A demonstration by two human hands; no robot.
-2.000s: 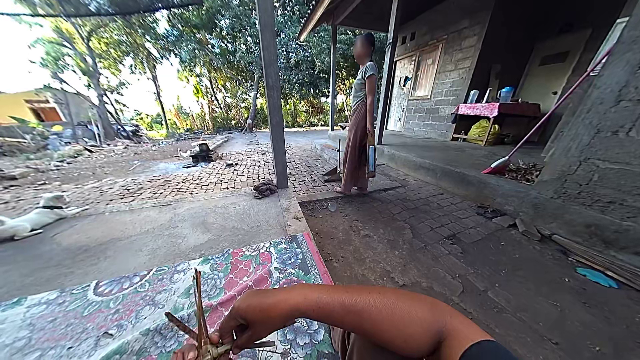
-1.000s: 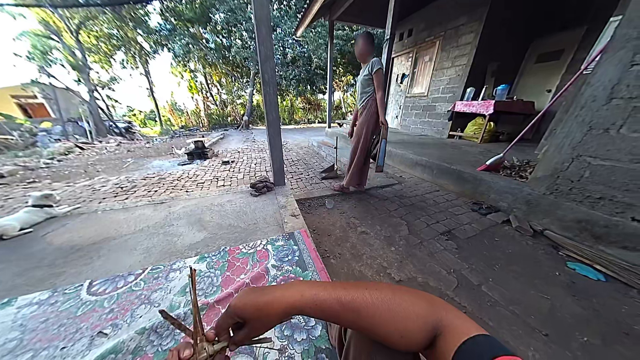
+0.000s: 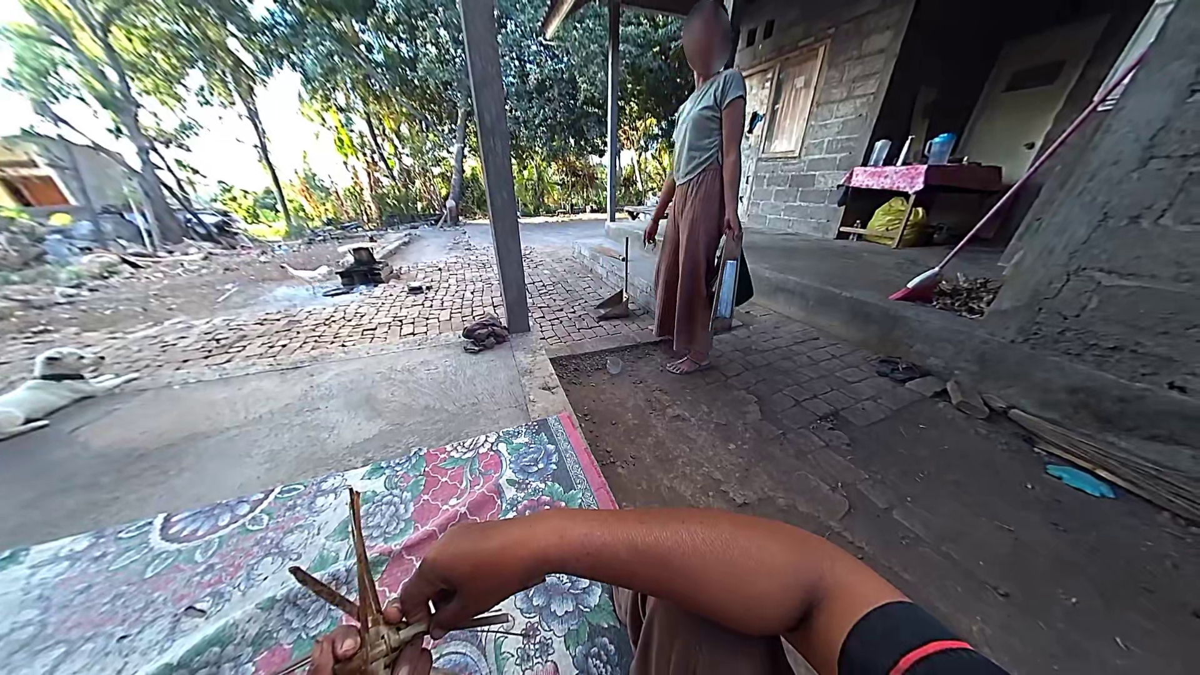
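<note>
Several flat, dry plant strips, woven together at their middle (image 3: 382, 641), stick out upward, to the left and to the right. My left hand (image 3: 345, 651), partly cut off by the bottom edge, grips the woven part from the left. From the right, my right hand (image 3: 459, 577) pinches the strips near the crossing with its fingertips. Both hands are above a floral mat (image 3: 450, 487) with a red edge. My left forearm is out of view.
A person (image 3: 698, 169) stands on the path, holding a blue-and-white object. A post (image 3: 497, 169) rises past the mat, with a crumpled cloth (image 3: 485, 334) at its foot. A white dog (image 3: 52, 389) lies at left. A broom (image 3: 1022, 183) leans at right near a covered table (image 3: 923, 178).
The standing person's arm, bent at the waist a second ago, now hangs lower. My hands stay on the woven strips, with little plain change.
</note>
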